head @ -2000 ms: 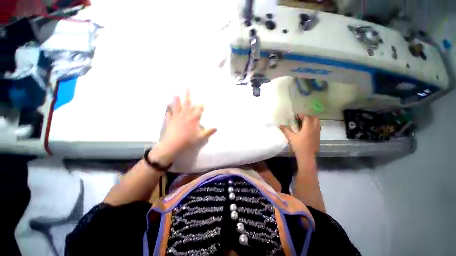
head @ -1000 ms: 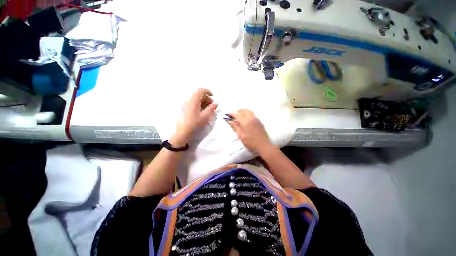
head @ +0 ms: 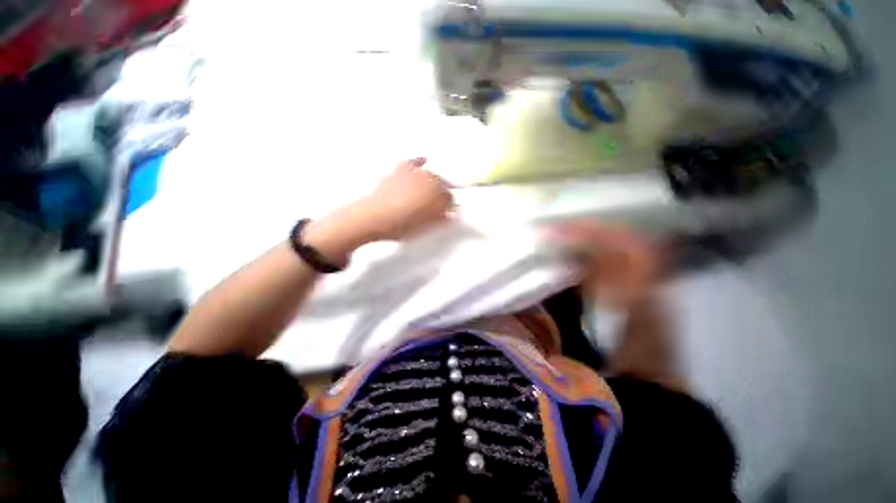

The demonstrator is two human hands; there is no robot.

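Observation:
A white garment panel [head: 422,280] hangs in folds over the table's front edge and against my front, blurred by motion. My left hand [head: 415,201] is closed on the panel's upper part at the table edge. My right hand [head: 614,263] is strongly blurred at the panel's right end, off the table's front; its fingers and what they hold cannot be made out. The sewing machine [head: 589,49] stands beyond, its presser foot area [head: 481,98] above and right of my left hand.
Blue-handled scissors [head: 591,104] and a green spot [head: 607,146] are on the machine bed. A dark patterned pouch [head: 717,169] lies at the right table end. Folded white pieces [head: 147,88] and a blue patch [head: 145,182] are at the left.
My right hand has moved right and off the table edge. My left hand has closed on the cloth. The panel is pulled into folds toward me, and the view has shifted and blurred.

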